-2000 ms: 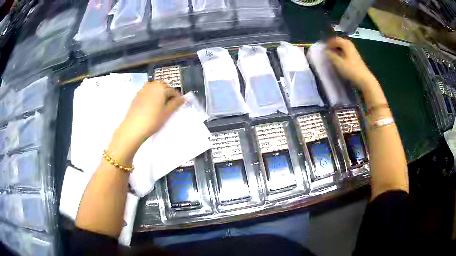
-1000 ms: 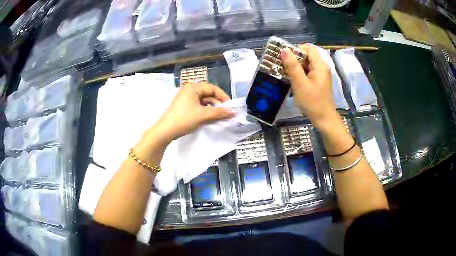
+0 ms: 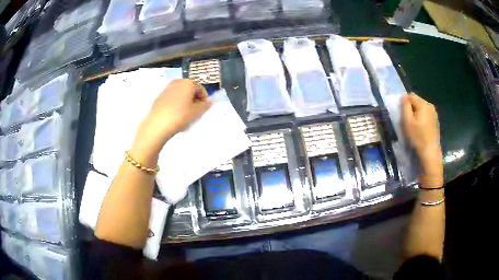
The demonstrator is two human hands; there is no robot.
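Note:
My left hand (image 3: 178, 106) pinches the top edge of fanned white plastic sleeves (image 3: 205, 142), which lie partly over the clear blister tray (image 3: 251, 219). My right hand (image 3: 420, 123), fingers curled, is at the tray's right end on a blurred, frosted bagged phone (image 3: 404, 156) in the lower right pocket; its far end is partly hidden. Several bagged phones (image 3: 268, 90) fill the upper row. Unbagged keypad phones (image 3: 273, 186) lie in the lower row, screens toward me. Another keypad phone (image 3: 204, 72) is at the upper left, partly behind my left hand.
A stack of empty bags (image 3: 117, 115) lies left of the tray, with a smaller pile (image 3: 96, 199) nearer me. Trays of bagged phones stand at left (image 3: 65, 158) and the far side (image 3: 191, 27). Another tray (image 3: 484, 71) is at the right edge. Dark green mat (image 3: 448, 104) shows at right.
My right hand has moved from the middle to the tray's right end. The bare phone it held is gone from view, and a frosted bagged one shows there. My left hand still holds sleeves.

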